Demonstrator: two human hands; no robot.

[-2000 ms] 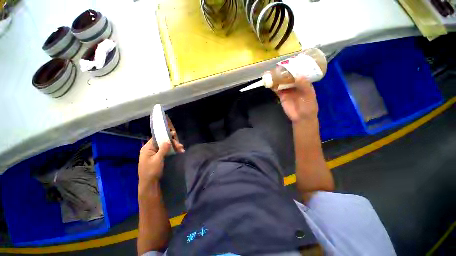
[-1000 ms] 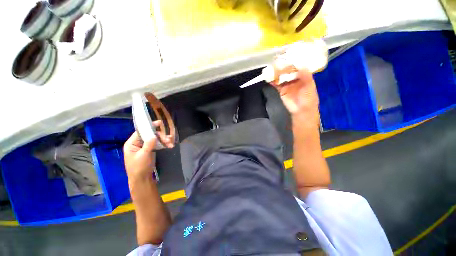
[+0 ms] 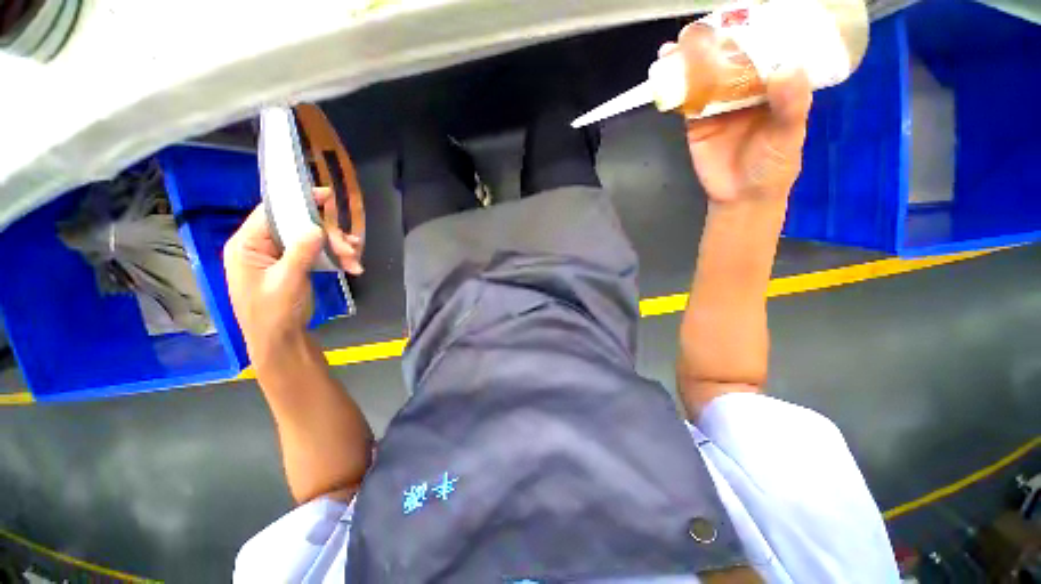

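My left hand [image 3: 280, 268] holds a ring-shaped band [image 3: 285, 177] on edge, just below the table's front edge at the left. The band is white and grey outside and brown inside; my thumb is on the outside and my fingers are inside the loop. My right hand [image 3: 748, 148] holds a translucent squeeze bottle [image 3: 731, 69] with amber contents and a partly red-printed label. The bottle lies nearly sideways, its long white nozzle [image 3: 616, 105] pointing left and slightly down. The nozzle tip is well apart from the band.
The white table edge [image 3: 343, 51] curves across the top. Part of another rolled band [image 3: 40, 25] shows at the top left corner. A blue bin [image 3: 114, 371] with grey-beige bundles [image 3: 137, 245] is at left, another blue bin [image 3: 982, 171] at right. A dark apron [image 3: 537, 456] covers my lap.
The view has tilted down, so the yellow board and most rings have left the picture. The band and bottle stay in my hands; the bottle appears larger and further right, further from the band.
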